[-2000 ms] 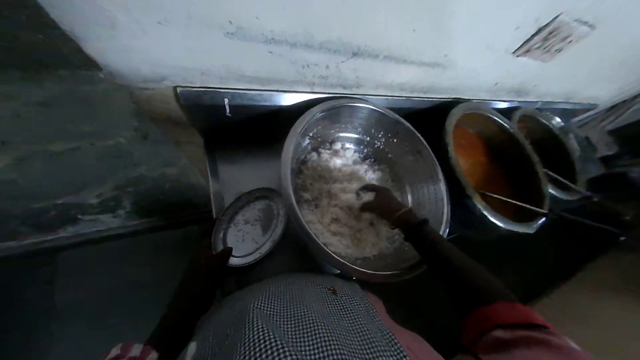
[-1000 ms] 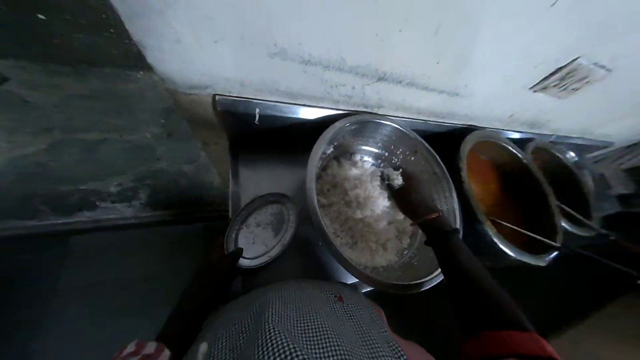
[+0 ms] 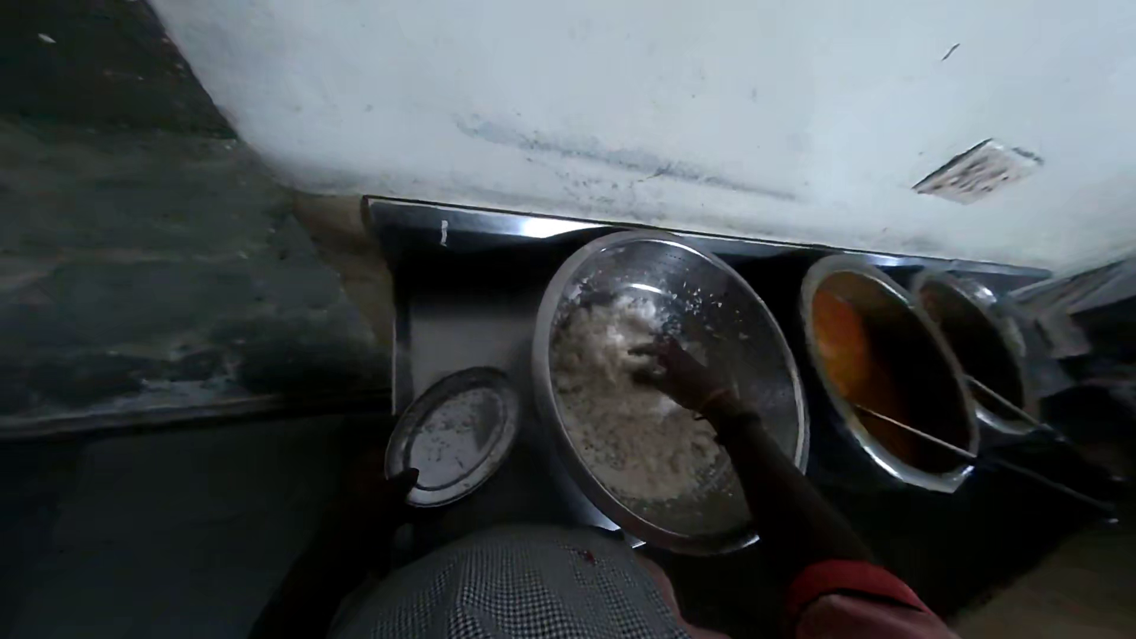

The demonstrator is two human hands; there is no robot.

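A large steel bowl holds a heap of cooked white rice. My right hand is inside the bowl with its fingers at the rice; the blur and dim light hide whether any rice is in the fingers. Left of the bowl, my left hand grips the near left rim of a round metal plate, thumb on top. Grains or bits of food lie on the plate. Most of the left hand is lost in shadow.
Right of the bowl stands a metal pot of orange-brown liquid with a long-handled utensil in it. Beyond is another pot with a handle across it. A metal counter edge runs along the white wall.
One second ago my right hand held a clump of rice near the bowl's far side; it has since moved down and left to the rice heap. My left hand stays on the plate.
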